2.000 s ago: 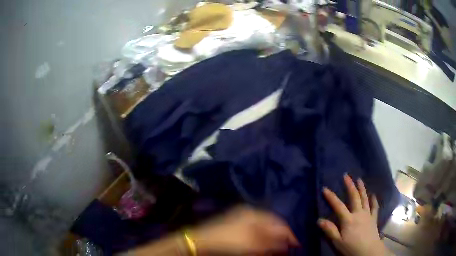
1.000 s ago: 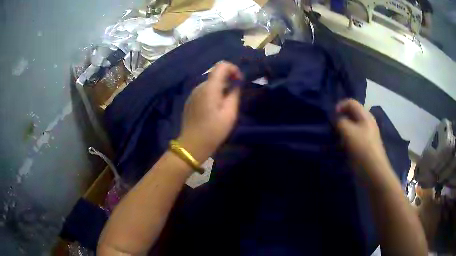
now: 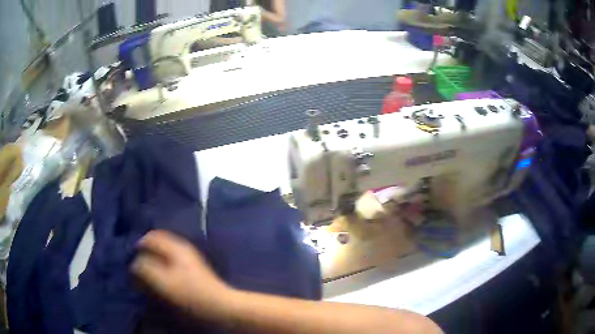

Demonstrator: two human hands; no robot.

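Note:
The navy cloth (image 3: pixel 248 241) lies in folds left of and up against the white sewing machine (image 3: pixel 417 156), its right part reaching the lit needle area. My right hand (image 3: pixel 169 267) is over the cloth at the lower left, blurred, its fingers curled on a fold. Its bare forearm crosses the lower part of the picture from the right. My left hand is out of the picture. The presser foot is too blurred and bright to make out.
A second white machine (image 3: pixel 202 39) stands behind a dark ribbed strip. A red bottle (image 3: pixel 398 96) and green basket (image 3: pixel 451 79) are behind the near machine. White and tan scraps (image 3: pixel 39 156) are heaped at left. Part of a person's arm (image 3: pixel 274 14) shows at the top.
The view has swung right, bringing the whole near machine into sight. My left hand, earlier raised with cloth, has left the picture. My right hand now lies further left over the cloth.

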